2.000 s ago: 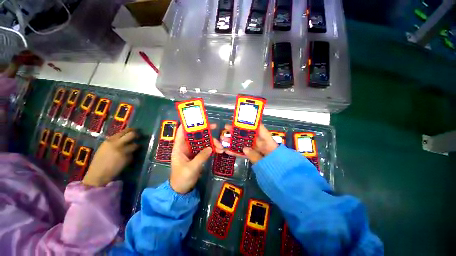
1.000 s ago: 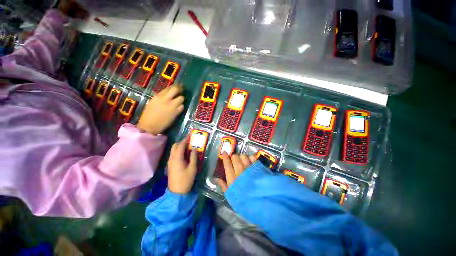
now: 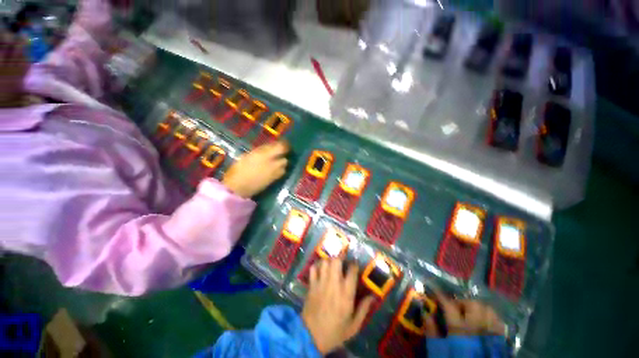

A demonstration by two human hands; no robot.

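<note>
A clear blister tray holds red keypad phones in two rows. In the far row the leftmost phone has a dark screen and the other phones, such as one, are lit. My left hand lies over the near row, between a lit phone and a dark-screened phone; its grip is unclear. My right hand is blurred at the right side of another dark-screened phone; whether it holds anything cannot be told. It covers the tray's near right pockets.
Cloudy stacked trays with dark phones stand behind the work tray. A red stick lies on the white ledge. At left, a person in a pink smock reaches to another tray of phones.
The view has shifted. My left hand has moved right from the first near-row phone, past the second. My right hand has moved right from the second phone to beside the fourth, uncovering the third.
</note>
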